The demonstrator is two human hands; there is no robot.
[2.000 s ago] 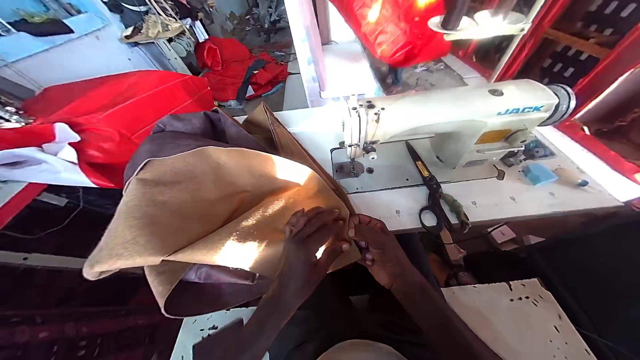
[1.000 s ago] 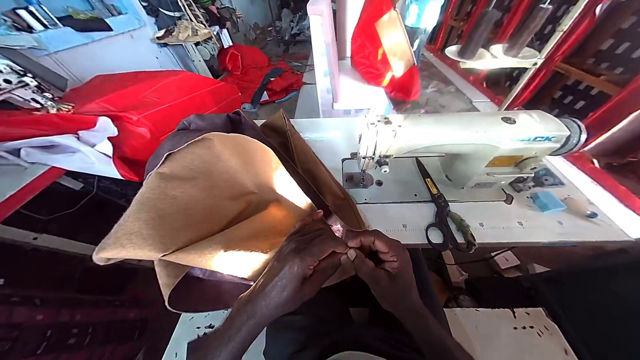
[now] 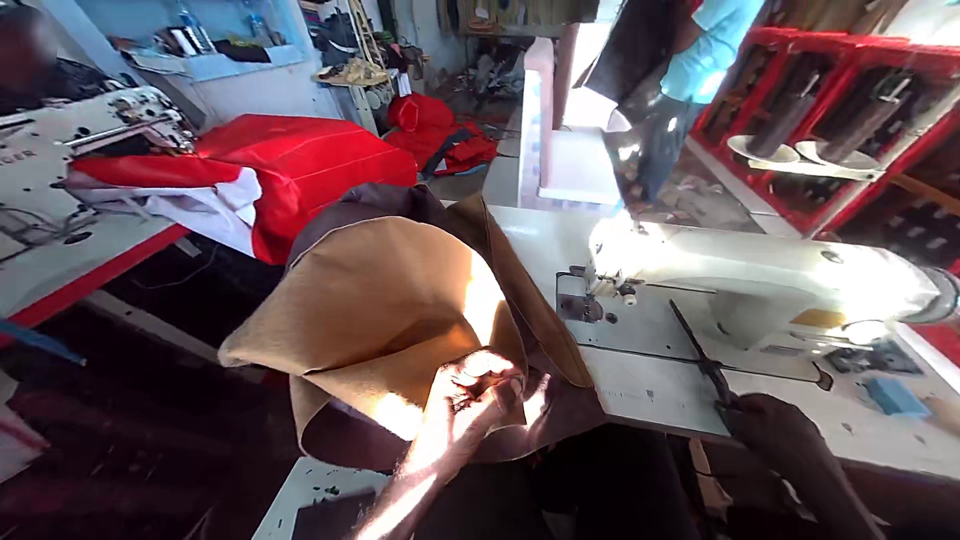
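My left hand (image 3: 476, 394) is closed on the edge of a tan and dark brown piece of material (image 3: 375, 292), which bulges in a large fold over the table's left end. At the front edge of the sewing table, my right hand (image 3: 772, 431) holds the handles of a pair of dark scissors (image 3: 701, 352). Their blades point away, toward the sewing machine (image 3: 757, 277). The machine's needle and presser foot (image 3: 589, 304) stand to the right of the material, apart from it.
A light blue block (image 3: 896, 396) lies at the table's right. Thread cones (image 3: 784, 120) stand on a holder behind. Red fabric (image 3: 300, 165) and another sewing machine (image 3: 82, 150) are at the left. A person in a light blue top (image 3: 705, 52) stands behind the table.
My right hand has left the material beside my left hand and moved right, onto the scissors' handles. A person has come into view at the back. The view has tilted up.
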